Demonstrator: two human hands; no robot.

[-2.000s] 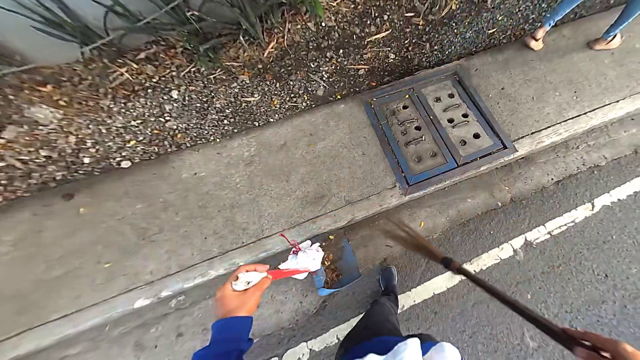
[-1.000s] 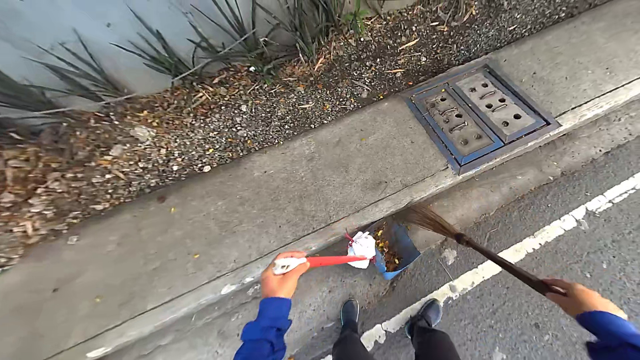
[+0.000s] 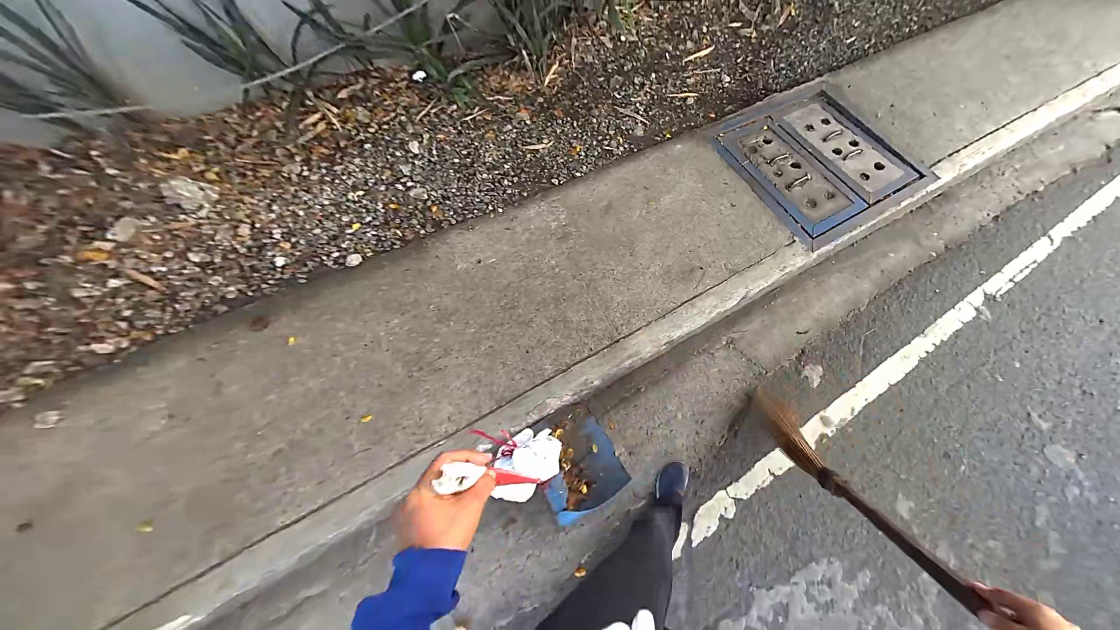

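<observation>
My left hand (image 3: 444, 507), below a blue sleeve, grips the red and white handle (image 3: 507, 477) of a blue dustpan (image 3: 599, 468). The pan lies in the gutter against the kerb with dry leaves (image 3: 577, 486) in it. A crumpled white plastic bag (image 3: 529, 459) with red ties sits at the pan's handle side. At the lower right edge, my right hand (image 3: 1019, 610) is closed around the dark stick of a bristle broom (image 3: 901, 538). The broom's bristles (image 3: 783, 424) are over the road edge, right of the dustpan and apart from it.
A concrete kerb (image 3: 665, 328) runs diagonally, with a metal-framed drain cover (image 3: 818, 166) set in it. Gravel and dry leaves (image 3: 350, 197) border spiky plants (image 3: 210, 39) and a pale wall. My shoe (image 3: 672, 481) stands beside the dustpan, near a white road line (image 3: 927, 337).
The broom's bristles were beside the dustpan a second ago and are now farther right, away from it. The dustpan remains in the gutter with my left hand on its handle.
</observation>
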